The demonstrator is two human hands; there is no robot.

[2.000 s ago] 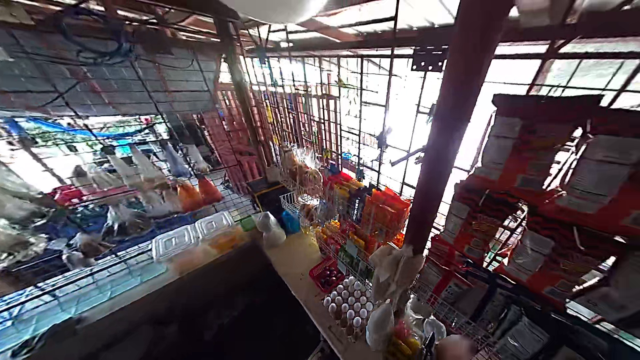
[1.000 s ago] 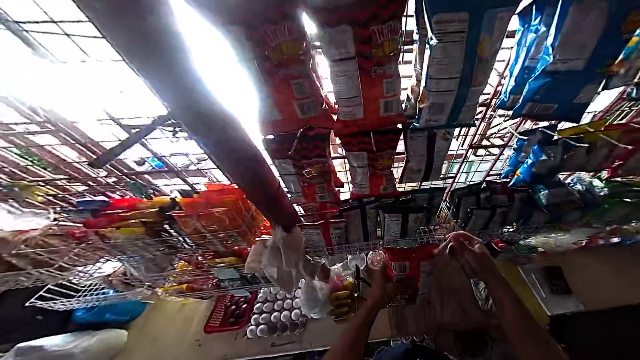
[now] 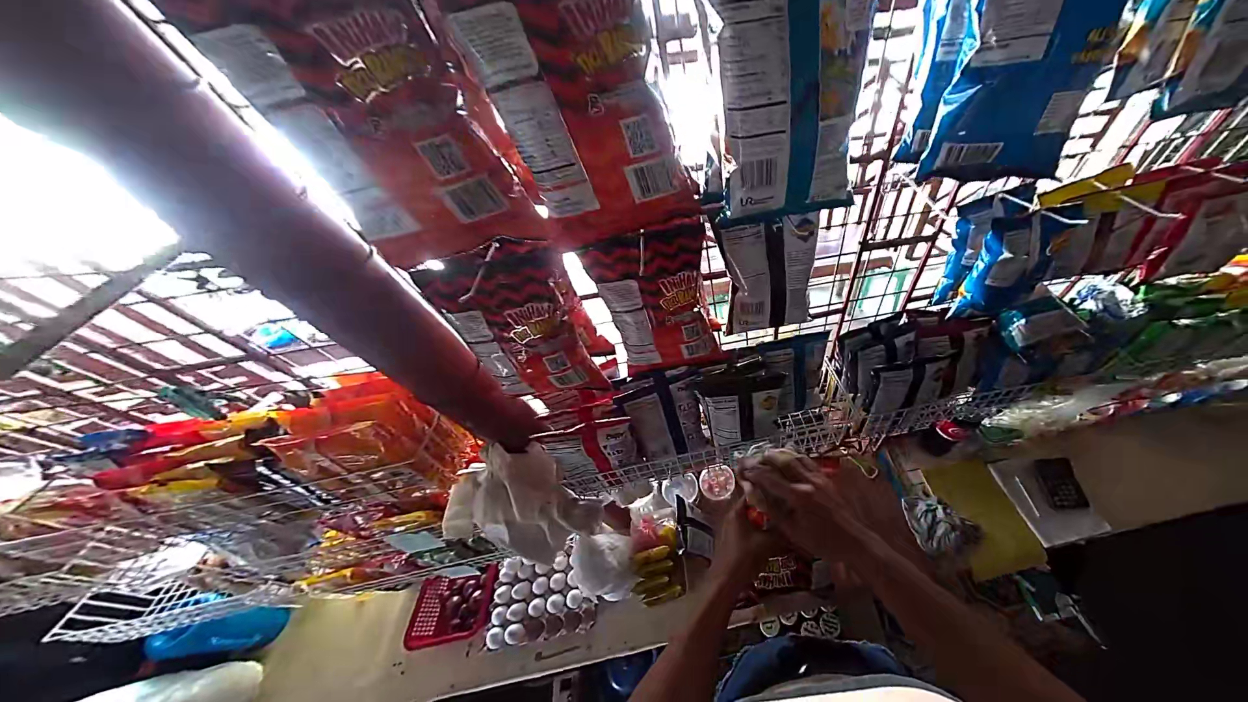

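Observation:
My left hand (image 3: 743, 522) and my right hand (image 3: 792, 492) are together over the counter, the right one overlapping the left. Something small and orange-red shows between them, mostly hidden, so I cannot tell what it is or which hand grips it. Just left of them are round clear lids or tubs (image 3: 717, 482) below a white wire rack (image 3: 673, 468). A red and black snack bag (image 3: 780, 575) lies under my wrists. Yellow bananas (image 3: 655, 570) and a white plastic bag (image 3: 602, 564) are further left.
A tray of eggs (image 3: 536, 600) and a red plastic basket (image 3: 450, 609) stand on the counter (image 3: 336, 634). Snack bags (image 3: 604, 107) hang on the wire grille above. A thick post (image 3: 322, 244) slants across the left. At right lies a calculator (image 3: 1061, 484) beside a yellow sheet (image 3: 985, 517).
My hands were apart one second ago, the left near a round clear lid; now they have come together. The view has swung far right since the first frame.

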